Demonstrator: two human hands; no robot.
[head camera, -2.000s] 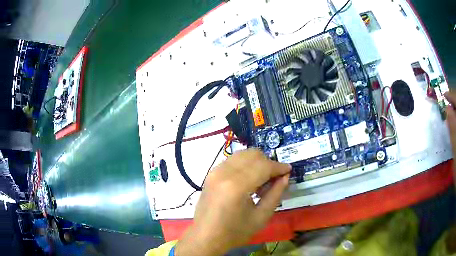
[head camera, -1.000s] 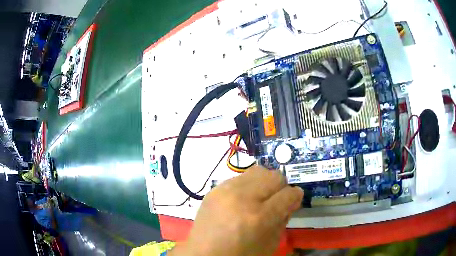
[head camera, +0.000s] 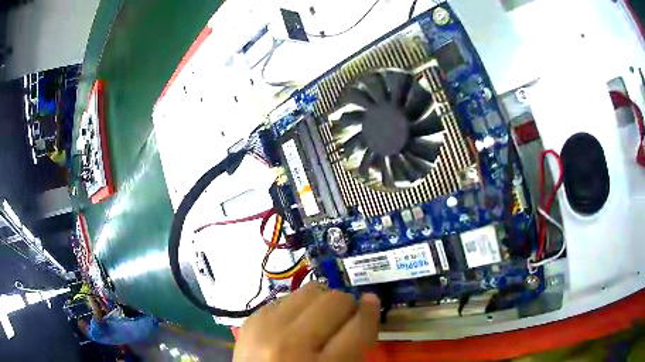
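The blue mainboard (head camera: 467, 85) with its black fan (head camera: 385, 131) lies on the white chassis plate (head camera: 201, 92). My left hand (head camera: 308, 329) is at the bottom centre, cut off by the frame edge, with curled fingers at the board's lower left corner. Its fingertips are hidden, so any hold on a thing cannot be told. A thick black cable (head camera: 175, 240) curves from the board's left edge down towards my left hand. Red, yellow and black wires (head camera: 272, 258) run close above the hand. My right hand is not in view.
Red-orange foam (head camera: 452, 350) shows under the plate's lower edge. A black oval speaker (head camera: 585, 173) with red wires sits on the right. Another panel on red foam (head camera: 90, 145) lies farther along the green bench (head camera: 134, 78). A person's blue sleeve (head camera: 124, 329) shows at lower left.
The view has moved closer, with the panel shifted left. My left hand stays at the board's lower left corner. My right hand, partly visible at the right edge two seconds ago, is out of view.
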